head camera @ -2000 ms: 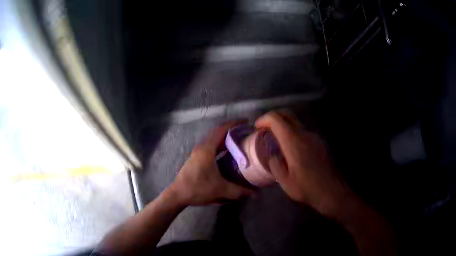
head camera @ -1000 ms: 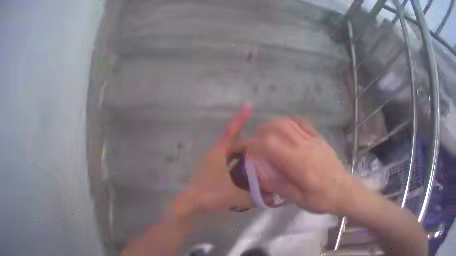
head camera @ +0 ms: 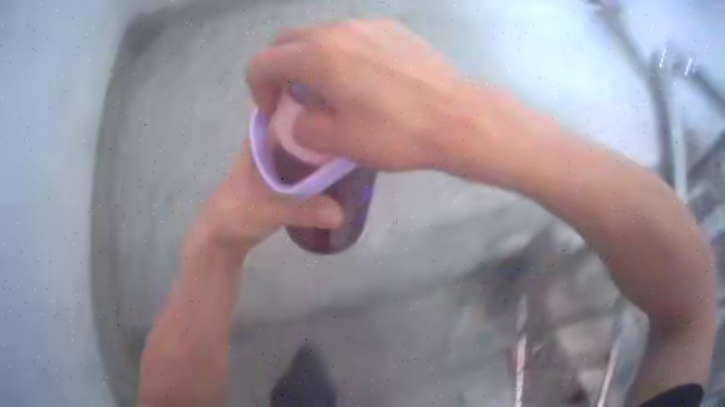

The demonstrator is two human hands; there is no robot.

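Note:
A drink bottle (head camera: 350, 211) with dark reddish-brown liquid is held up in front of me, blurred. Its pale pink lid (head camera: 292, 133) with a lilac carry loop (head camera: 274, 176) is at its top. My left hand (head camera: 266, 203) is wrapped around the bottle's body, thumb across its side. My right hand (head camera: 358, 87) grips the lid from above, its fingers covering much of it. Whether the lid is fully closed cannot be told.
Grey floor or a stair landing (head camera: 183, 103) lies below, with a pale wall (head camera: 48, 199) at the left. A metal railing (head camera: 672, 119) runs down the right side. A dark shoe tip (head camera: 306, 381) shows at the bottom.
Both hands and the bottle have moved up and left in the view, and the bottle's lower body now shows. The stair steps have given way to a flatter grey surface.

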